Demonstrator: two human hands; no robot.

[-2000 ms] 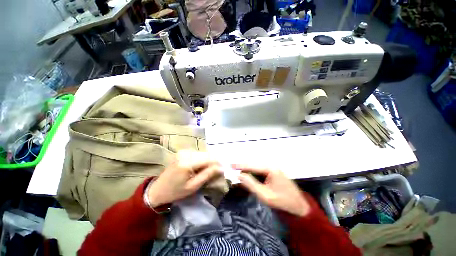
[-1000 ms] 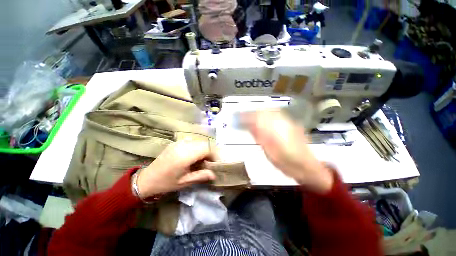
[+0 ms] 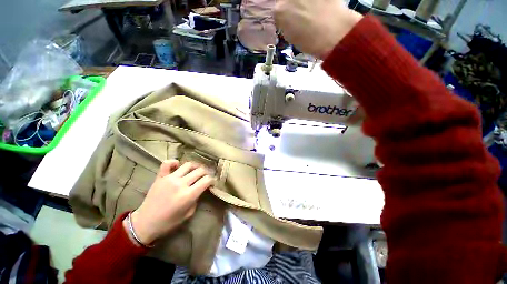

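Observation:
The khaki trousers (image 3: 150,183) lie bunched on the left part of the white table and hang over its front edge. The waistband (image 3: 278,228) runs to the right and its end sticks out past the table edge. A white pocket bag (image 3: 250,254) with a small care label (image 3: 238,236) hangs below it. My left hand (image 3: 175,199) holds the trousers at the waistband, fingers curled on the cloth. My right hand (image 3: 311,25) is raised at the top edge, partly cut off, above the sewing machine head (image 3: 311,100); whether it holds anything is unclear.
The white table (image 3: 333,199) carries the machine. A green basket (image 3: 83,102) with plastic and cords stands at the left. A grey bin (image 3: 369,255) is partly behind my right sleeve. Thread cones (image 3: 427,8) stand at the upper right.
My right hand has moved up from in front of the machine to the top of the view. My left hand has shifted onto the waistband, which now lies spread out. The view has turned left.

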